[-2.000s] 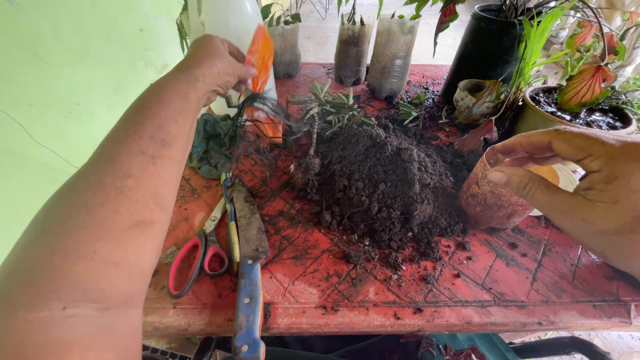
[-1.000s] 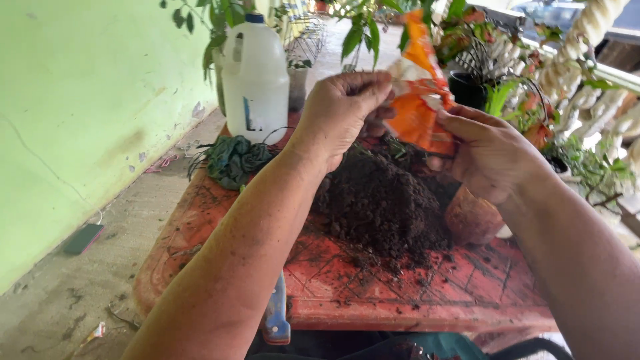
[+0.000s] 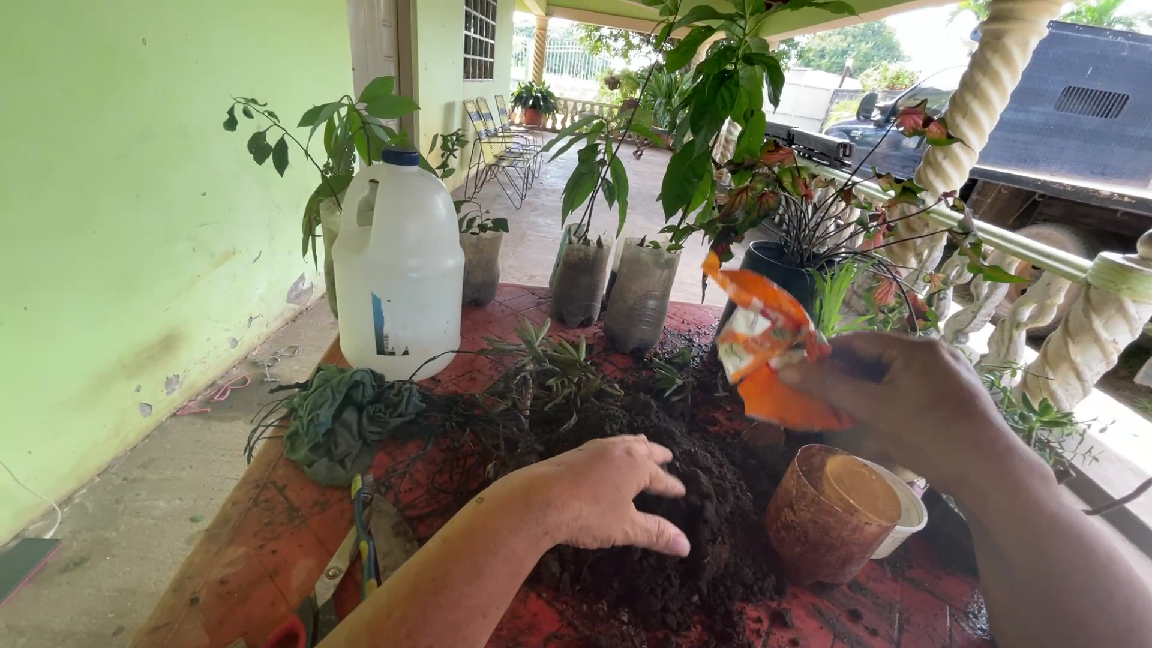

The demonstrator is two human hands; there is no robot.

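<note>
My right hand (image 3: 891, 405) grips a crumpled orange plastic packet (image 3: 769, 351) above the right side of the red table (image 3: 270, 531). Below it a brown pot (image 3: 832, 513) leans against a white cup (image 3: 900, 517). My left hand (image 3: 621, 495), fingers spread and holding nothing, hovers over or touches the mound of dark soil (image 3: 711, 468); which of the two I cannot tell. Small uprooted plants (image 3: 549, 369) lie on the far side of the soil. Left of my forearm are scissors (image 3: 328, 576), a toothbrush (image 3: 364, 531) and a knife blade (image 3: 391, 540), partly hidden.
A white plastic jug (image 3: 400, 270) stands at the back left, with a dark green cloth (image 3: 346, 423) before it. Cut bottles holding plants, among them one near the middle (image 3: 643, 292), line the far edge. A black pot (image 3: 778, 270) stands back right, near the balustrade (image 3: 1093, 315).
My left hand has let go of the orange packet and come down to the soil. My right hand, near the brown pot at first, now holds the packet alone. The view has tilted up.
</note>
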